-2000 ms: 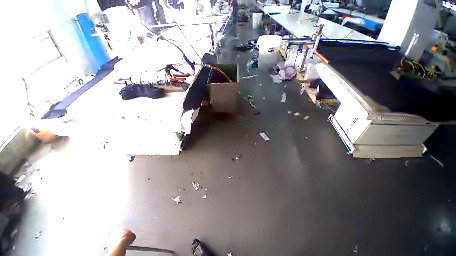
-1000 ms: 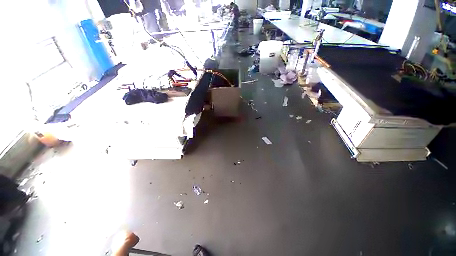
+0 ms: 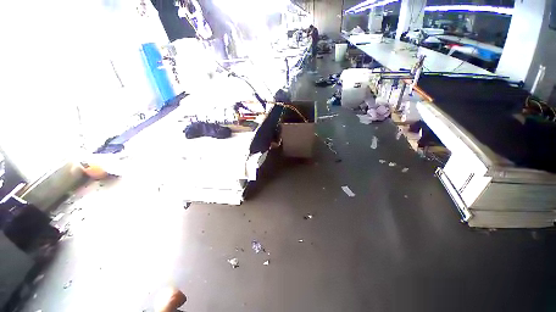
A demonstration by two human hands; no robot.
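Observation:
My left hand is at the bottom edge, left of centre, cut off and washed out by glare. It is closed in the same fist that held a thin dark stick in the earlier frames; the stick is now hidden below the edge. My right hand is not in view. Ahead on the left, the pale-covered table bears a dark cloth bundle. The steam iron's orange-brown handles show just behind it. Dark cloth hangs over the table's right side.
A box stands beside the pale table. The black-covered table is at right, over a pale base. A white bucket and crumpled cloth lie along the aisle. Scraps dot the grey floor. A person is far back.
The view has tilted up and turned left, so the tables sit lower and farther right. My left hand is lower in the picture. The stick and the dark shoe have left the view.

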